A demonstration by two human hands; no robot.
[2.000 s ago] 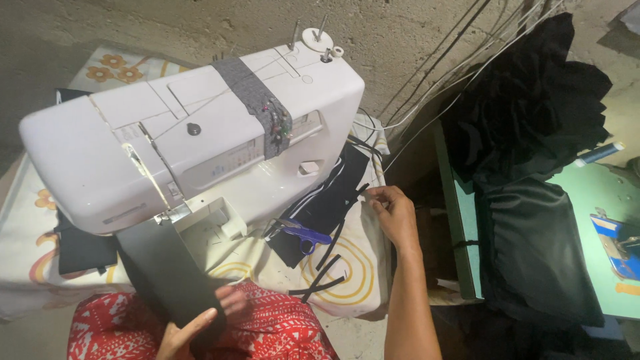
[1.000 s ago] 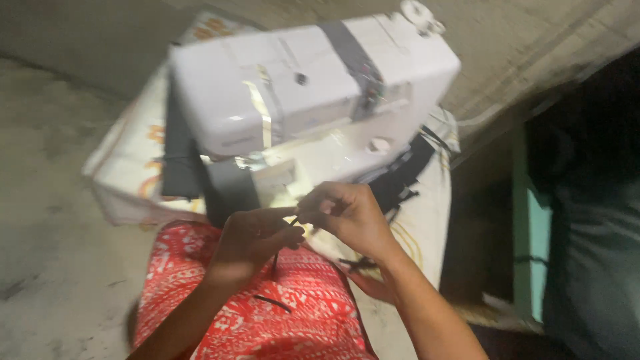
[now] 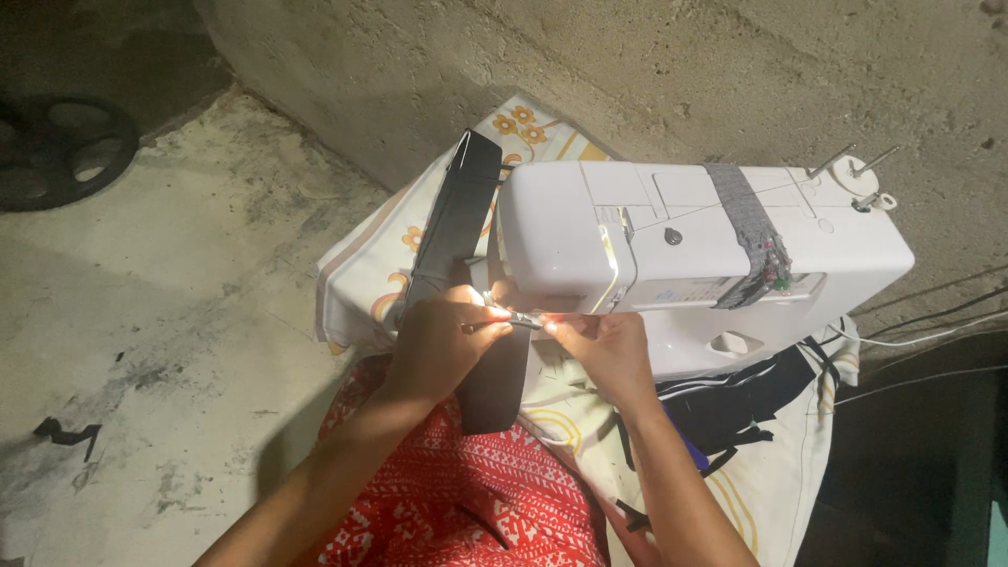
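Observation:
A white sewing machine (image 3: 677, 252) stands on a flowered cloth, with a grey band and pins around its arm. Under its lit needle area, my left hand (image 3: 445, 339) pinches one end of a short dark strip (image 3: 524, 320). My right hand (image 3: 602, 346) pinches the strip's other end, close below the machine head. A wide black fabric band (image 3: 496, 382) hangs beneath the strip over my lap, and a longer part of black fabric (image 3: 457, 213) lies left of the machine. The needle itself is too small to make out.
Black fabric pieces (image 3: 732, 402) lie right of my right forearm, partly over a purple-handled tool (image 3: 687, 442). The flowered cloth (image 3: 362, 268) covers the table. A rough wall stands behind, with cables at right. A dark wheel (image 3: 71, 153) and a black scrap (image 3: 67, 433) are on the left.
My right hand has come from the black pieces at the right to the needle area. My left hand has let go of the wide band and moved up there too. The view has swung left.

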